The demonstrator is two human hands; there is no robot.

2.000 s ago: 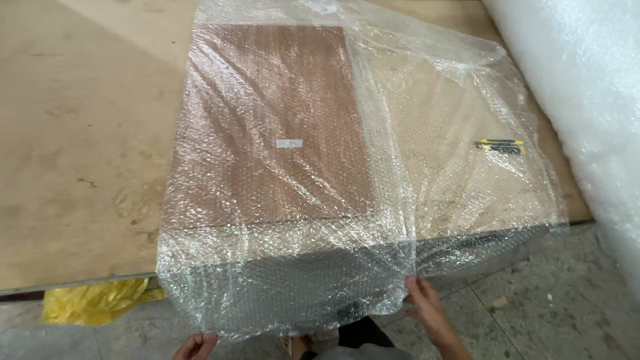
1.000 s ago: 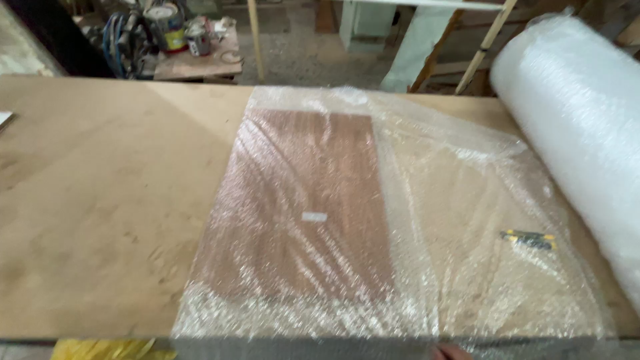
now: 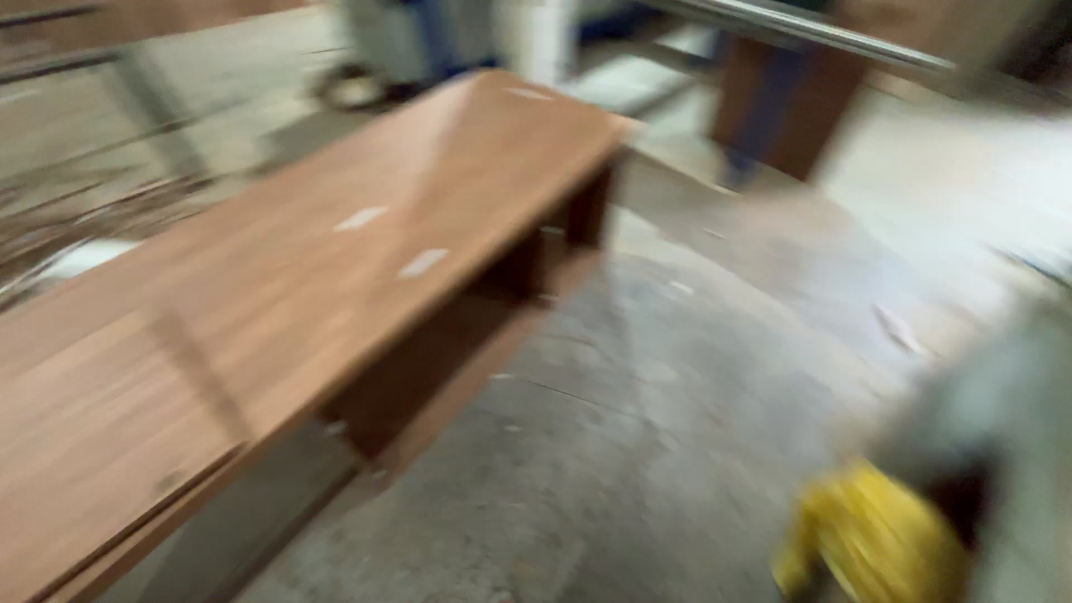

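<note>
Neither my left hand nor my right hand shows in the head view, so what they hold or touch is hidden. A long wooden cabinet (image 3: pixel 301 276) with a wood-grain top runs from the lower left to the upper middle. Two pale labels (image 3: pixel 423 263) lie near the middle of its top, and another pale label (image 3: pixel 529 93) is near the far end. Open compartments (image 3: pixel 435 368) show along the side facing me. The view is blurred.
Grey concrete floor (image 3: pixel 519 486) lies right of the cabinet, with small scraps on it. A yellow plastic bag or sheet (image 3: pixel 888 536) is at the lower right. A metal bar (image 3: pixel 804 29) crosses the upper right. A wheeled object (image 3: pixel 356 88) stands beyond the cabinet.
The view has swung far away from the table, where bubble wrap lay over a wooden panel. Both hands, seen at the wrap's near edge two seconds ago, are out of view.
</note>
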